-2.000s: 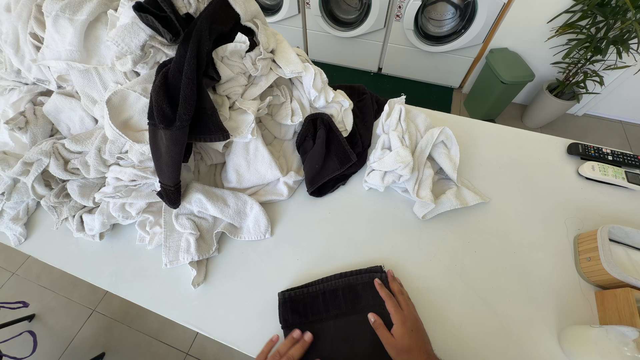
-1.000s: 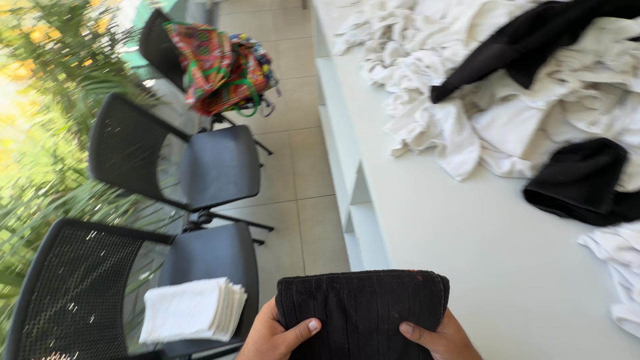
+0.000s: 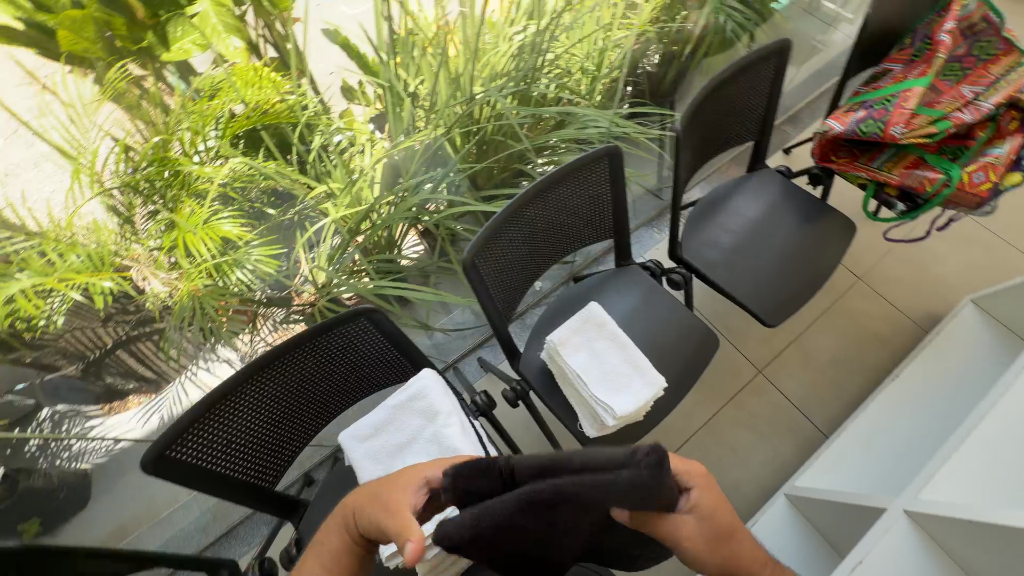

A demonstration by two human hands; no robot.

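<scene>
A folded black towel is held between both my hands at the bottom of the view. My left hand grips its left end and my right hand its right end, thumbs on the near side. Behind the towel, a stack of folded white towels lies on a black chair seat. On the chair nearer to me, a larger folded white towel lies partly behind my left hand. More folded white cloth shows just under the black towel, largely hidden.
Black mesh-backed chairs stand in a row, a farther one with a bare seat. A colourful patterned bag with green handles is at the upper right. White shelving borders the tiled floor at lower right. Green plants grow behind glass.
The view has swung left from the white table with the towel pile to the chairs. The black towel, on the table two seconds ago, is now lifted in both my hands.
</scene>
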